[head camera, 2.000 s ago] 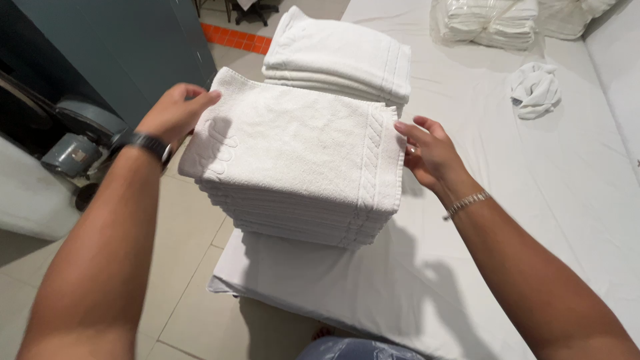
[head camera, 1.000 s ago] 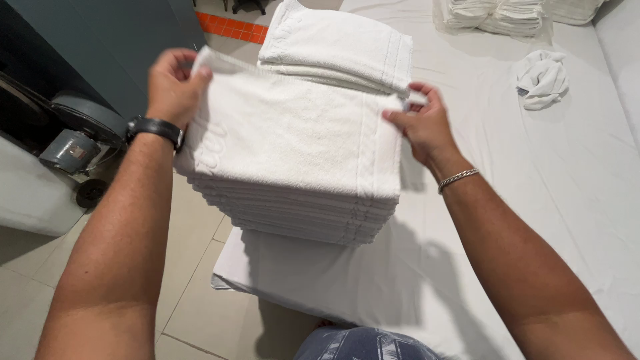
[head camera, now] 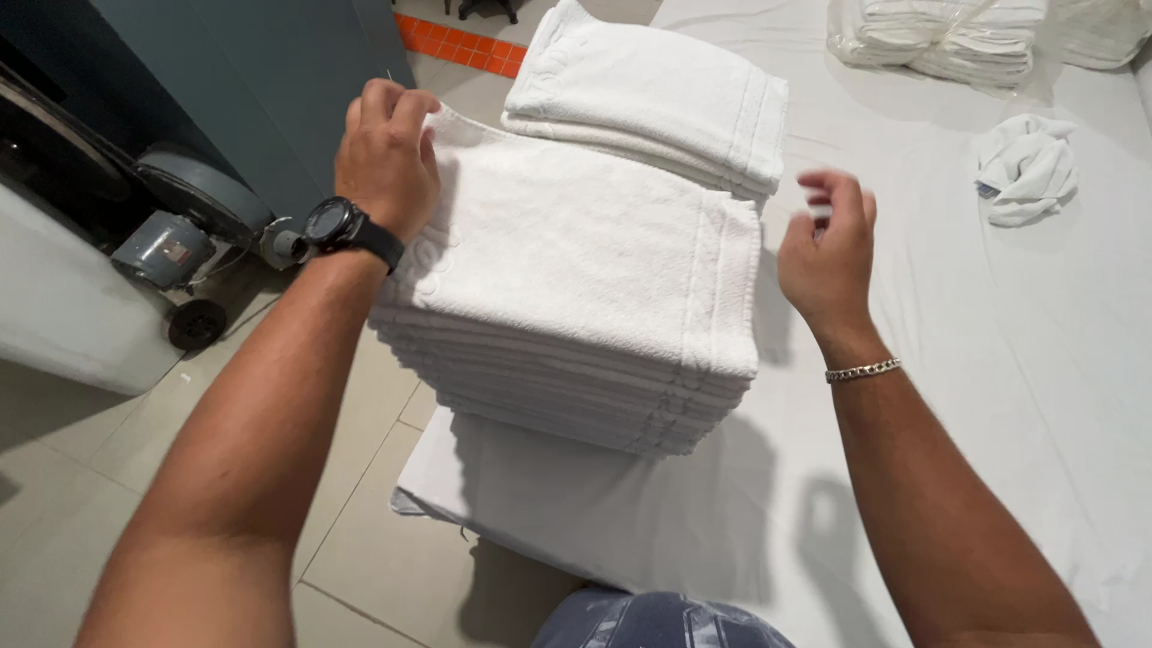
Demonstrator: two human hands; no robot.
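A tall stack of folded white terry towels [head camera: 576, 378] stands near the corner of a table covered in white cloth. My left hand [head camera: 391, 157], with a black watch at the wrist, pinches the far left corner of the top towel [head camera: 576, 243]. To the right of the stack, my right hand [head camera: 832, 238] is apart from the towels, its fingers bent and slightly blurred, holding nothing. Behind this stack lies a second pile of folded white towels [head camera: 652, 85], close against it.
Plastic-wrapped towels [head camera: 945, 36] and a crumpled white cloth [head camera: 1026, 168] lie on the white-covered table [head camera: 945, 297]. At the left are a grey electric motor [head camera: 166, 249], a small black wheel [head camera: 196, 325] and a grey cabinet [head camera: 297, 81]. Tiled floor shows beside the table.
My right hand, which was at the top towel's far right corner, has let go and moved off to the right. My left hand remains at the far left corner.
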